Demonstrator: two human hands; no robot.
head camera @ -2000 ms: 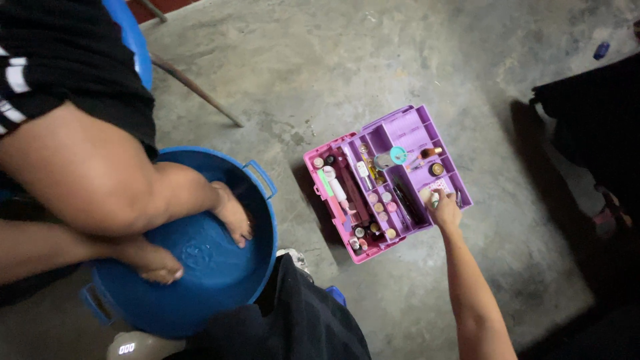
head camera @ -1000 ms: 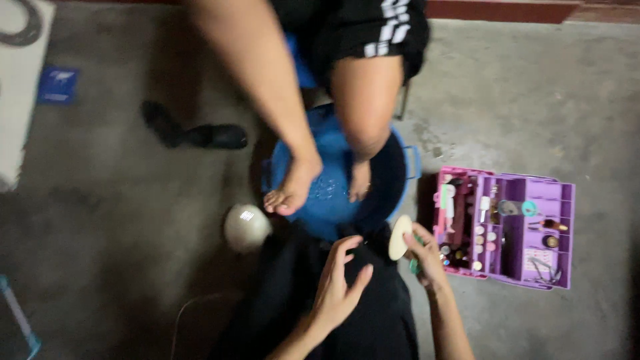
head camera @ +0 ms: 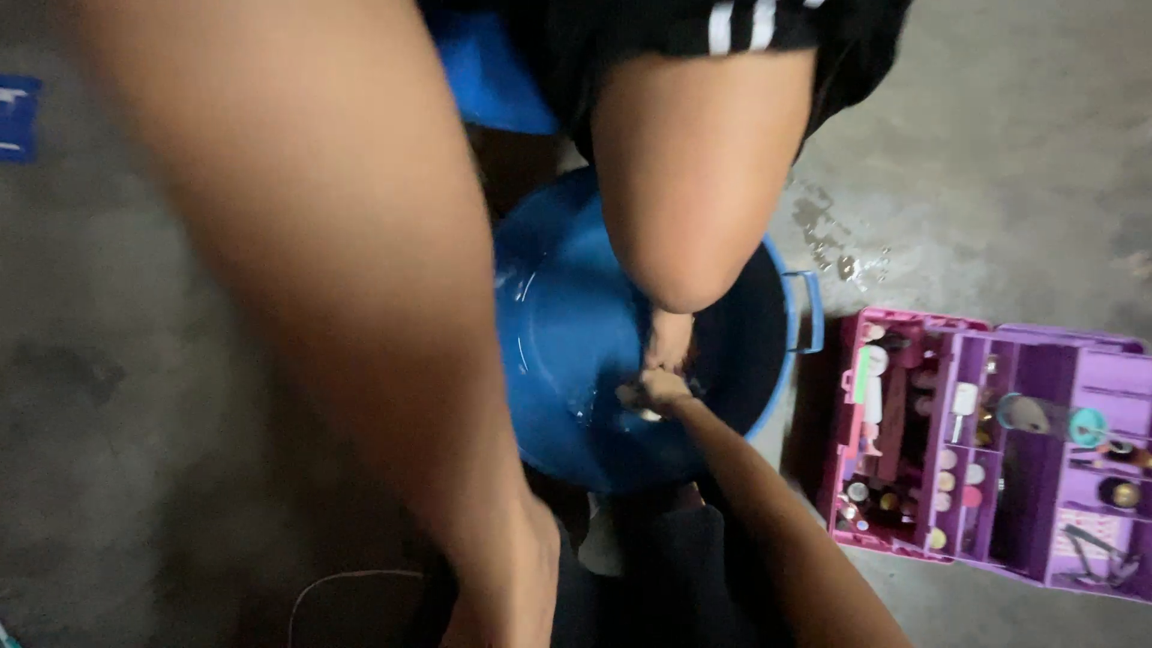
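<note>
My right hand (head camera: 664, 391) is low inside a blue plastic tub (head camera: 576, 441) with water in it. Its fingers are closed around a small pale object (head camera: 650, 415), mostly hidden and blurred. Just above it is one foot (head camera: 670, 337) of a seated person, and the hand seems to touch its toes; exact contact is unclear. The person's other leg (head camera: 360, 297) is raised, large and close on the left, with its foot (head camera: 508, 576) at the bottom edge, outside the tub. My left hand does not show.
To the right stands an open pink and purple plastic case (head camera: 1035, 450) with bottles and small tools. Water drops (head camera: 837, 243) wet the concrete floor near the tub's handle (head camera: 814, 310). A blue packet (head camera: 16, 117) lies at far left, and a thin cord (head camera: 310, 585) runs along the floor.
My right hand has moved from beside the tub into it. One of the person's feet has come out of the tub toward my lap. My left hand, seen one second ago, has gone from view.
</note>
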